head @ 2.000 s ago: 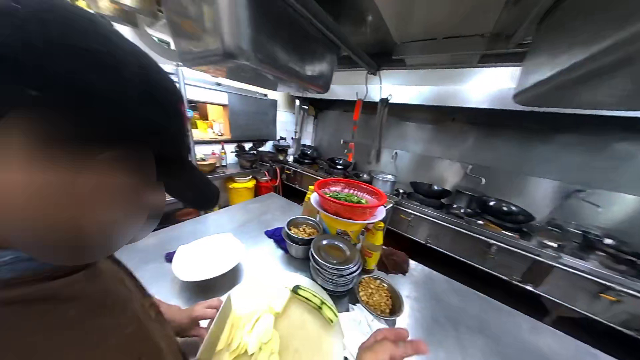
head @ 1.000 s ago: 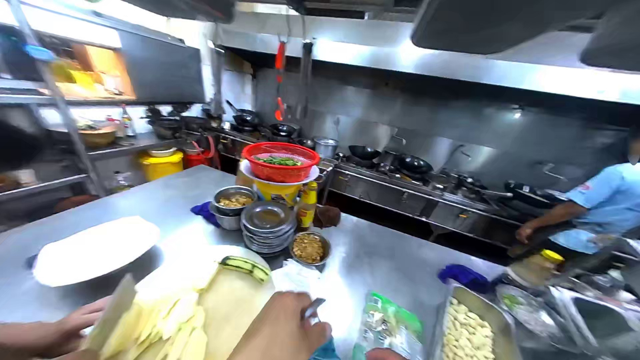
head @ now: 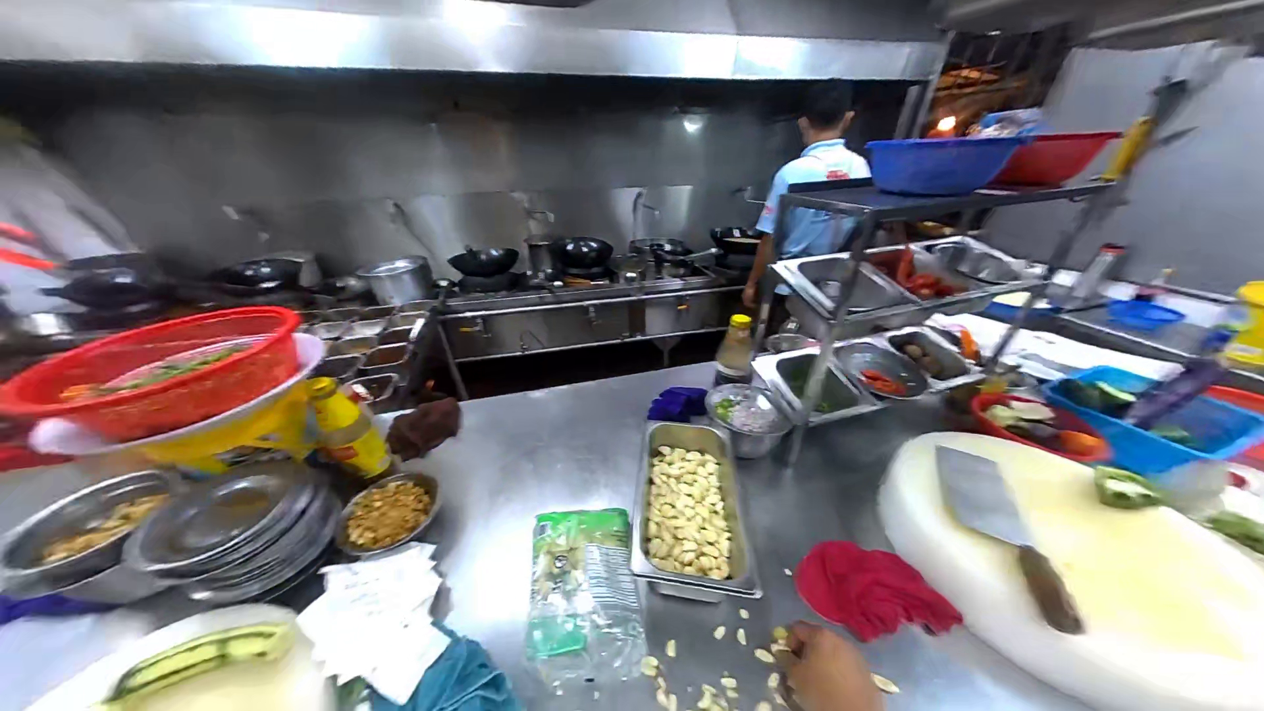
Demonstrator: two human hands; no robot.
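Note:
At the bottom edge, my right hand (head: 829, 671) rests low over the steel table (head: 494, 434), its fingers bent beside scattered pale garlic pieces (head: 711, 696). A yellowish bit shows at the fingertips; whether they grip it is unclear. Just beyond stands a steel pan (head: 743, 553) holding peeled garlic cloves (head: 686, 513). Left of it lies a clear and green plastic bag (head: 583, 583). A crumpled red cloth (head: 874, 590) is to the right of the hand. My left hand is out of view.
A cleaver (head: 987, 504) lies on a thick round cutting board (head: 928, 583) at right. Cucumber pieces (head: 197, 662), white paper (head: 380, 612), stacked steel plates (head: 237, 533) and a red basket (head: 158, 385) are at left. A person (head: 815, 197) stands by the stove, behind a metal rack (head: 839, 296).
The view has swung far to the right. My left hand, near the sliced vegetables and a blade one second ago, is out of view. My right hand is now beside the garlic pieces.

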